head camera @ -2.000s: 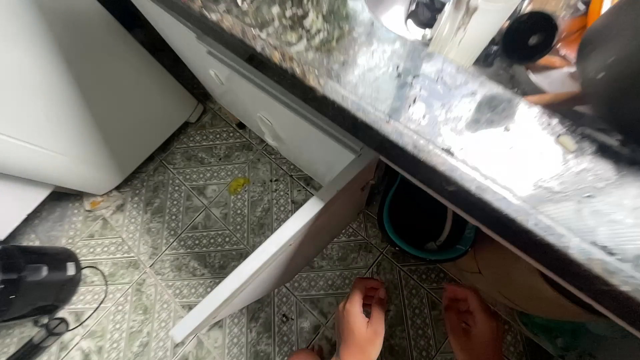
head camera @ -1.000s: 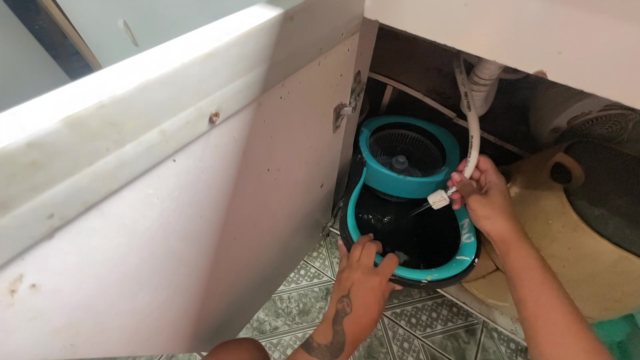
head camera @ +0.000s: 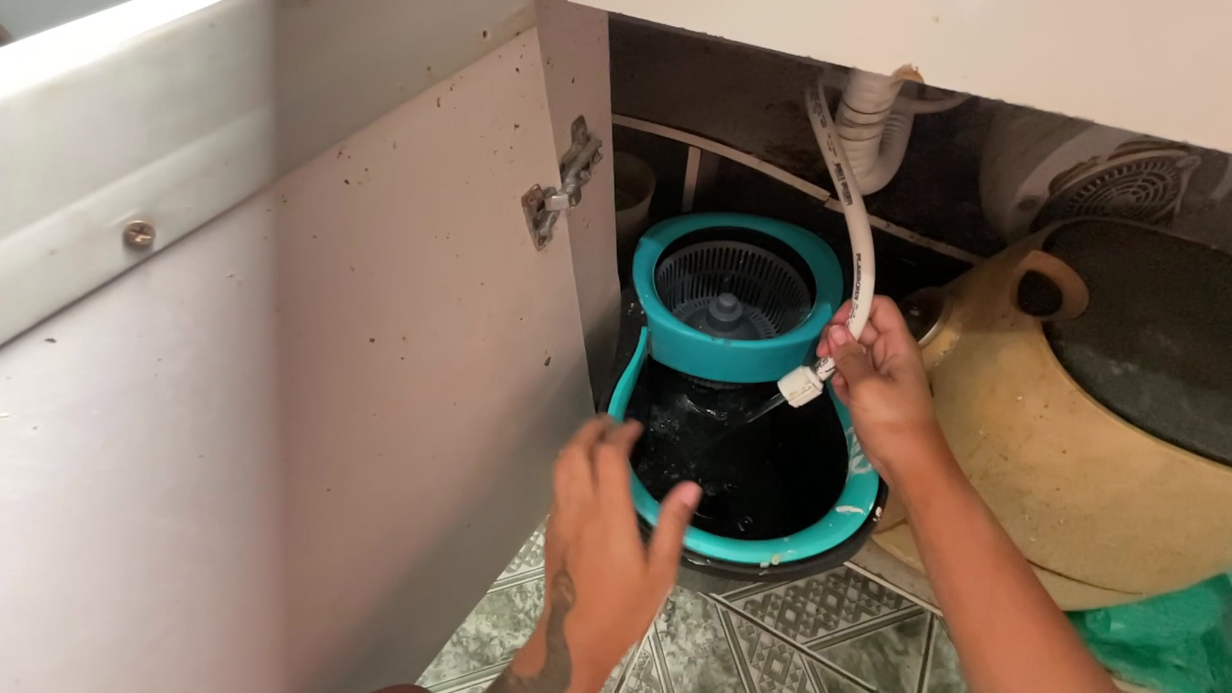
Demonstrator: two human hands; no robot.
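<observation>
My right hand (head camera: 881,385) grips a white flexible hose (head camera: 852,212) just above its white end fitting (head camera: 801,386). A thin stream of water runs from the fitting into a black spin-mop bucket with a teal rim (head camera: 808,546), which holds dark liquid. The bucket's grey spinner basket (head camera: 736,289) sits at its back, inside a teal ring. My left hand (head camera: 616,539) is at the bucket's front left edge, fingers apart, holding nothing; whether it touches the rim cannot be told.
An open cabinet door (head camera: 423,366) with a metal hinge (head camera: 561,188) stands at left. A corrugated white drain pipe (head camera: 866,130) hangs behind the hose. At right are a large tan container (head camera: 1020,433) with a dark top and a green plastic bag (head camera: 1160,630), above the patterned tile floor (head camera: 818,606).
Two seconds ago both hands were empty near the floor; one second ago my right hand had the hose. My left hand has since come off the bucket's front rim. The view has moved in close.
</observation>
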